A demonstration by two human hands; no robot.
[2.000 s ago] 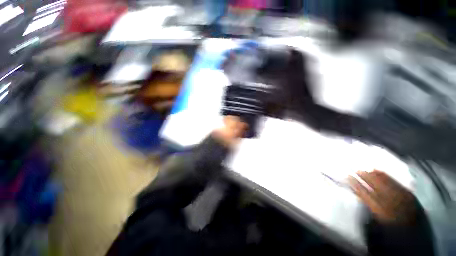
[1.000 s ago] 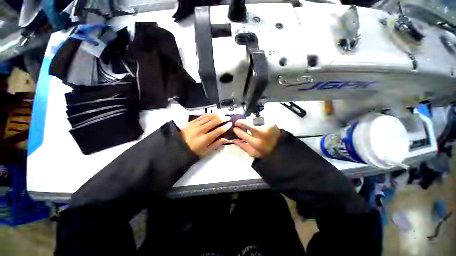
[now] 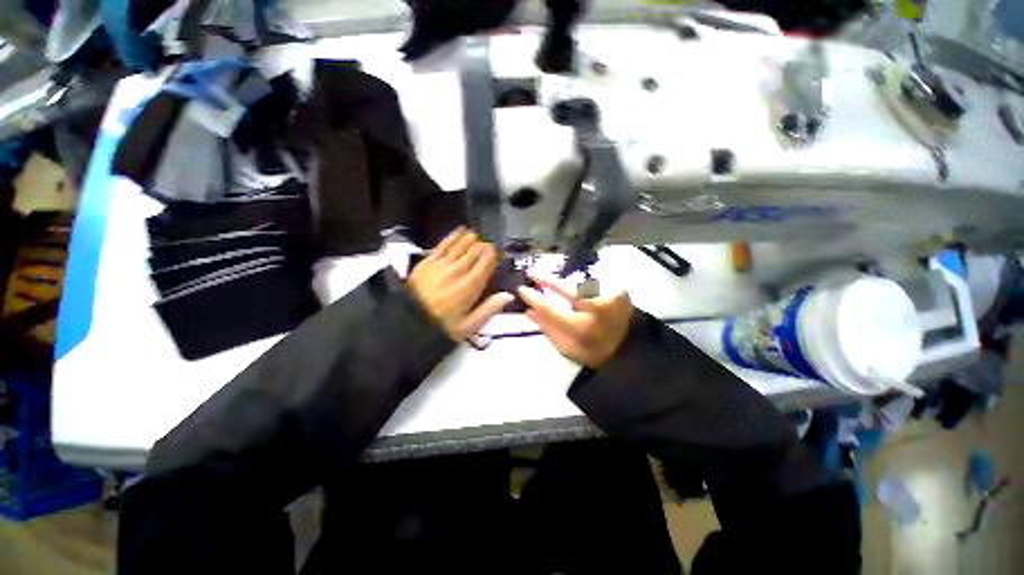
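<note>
A small black cut piece (image 3: 508,281) lies at the needle area of the white sewing machine (image 3: 696,146), mostly hidden under my fingers. My left hand (image 3: 456,285) rests on its left part with fingers spread a little. My right hand (image 3: 578,322) is at its right edge, thumb and fingertips touching or very near it. The presser foot area between the hands is small and blurred. A thin dark cord (image 3: 517,334) crosses the table just below the hands, with a small loop by my left hand.
Fanned black pieces (image 3: 236,315) lie at left, with a loose black pile (image 3: 354,169) and a grey and black bundle (image 3: 191,146) behind. Black snips (image 3: 664,259) lie under the machine arm. A white tub (image 3: 859,335) is at right. A blue crate (image 3: 45,477) stands at lower left.
Both hands were away from the machine two seconds ago, blurred; they came together at the needle. Since one second ago, my left fingers have shifted up slightly, and a small loop shows below them.
</note>
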